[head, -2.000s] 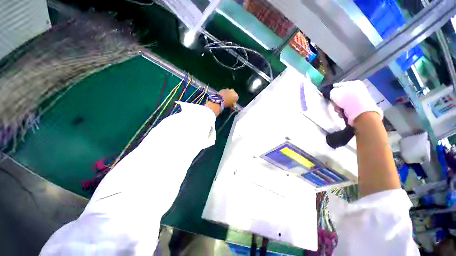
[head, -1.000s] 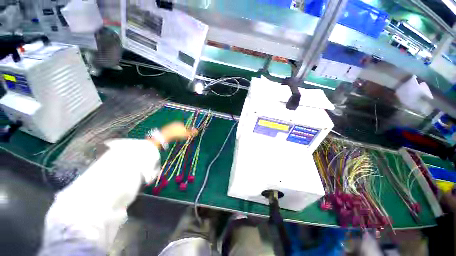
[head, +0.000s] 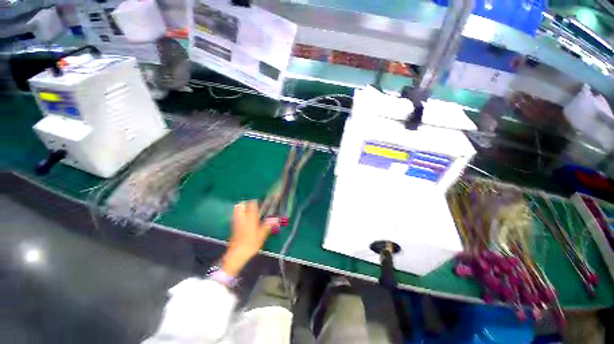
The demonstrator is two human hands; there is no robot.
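My left hand [head: 246,232], bare and blurred, is over the bench's front edge, its fingers at the magenta connector ends [head: 278,224] of a small bunch of coloured lead wires [head: 291,176]. Whether it grips them I cannot tell. The wires lie on the green mat, left of the white machine [head: 397,201] with a yellow display and a black nose low on its front. A grey cable [head: 294,232] runs between wires and machine. My right hand is not in view.
A pale wire bundle [head: 158,171] lies at the left, beside a second white machine [head: 101,114]. A larger pile of leads with magenta connectors [head: 505,275] lies right of the near machine, then a few leads and a tray [head: 596,222]. Printed sheets [head: 242,44] hang above.
The view has swung from close over the machine to a wider look. My right hand has left the machine's top and the view. My left hand has moved from the wires' far ends to their magenta ends.
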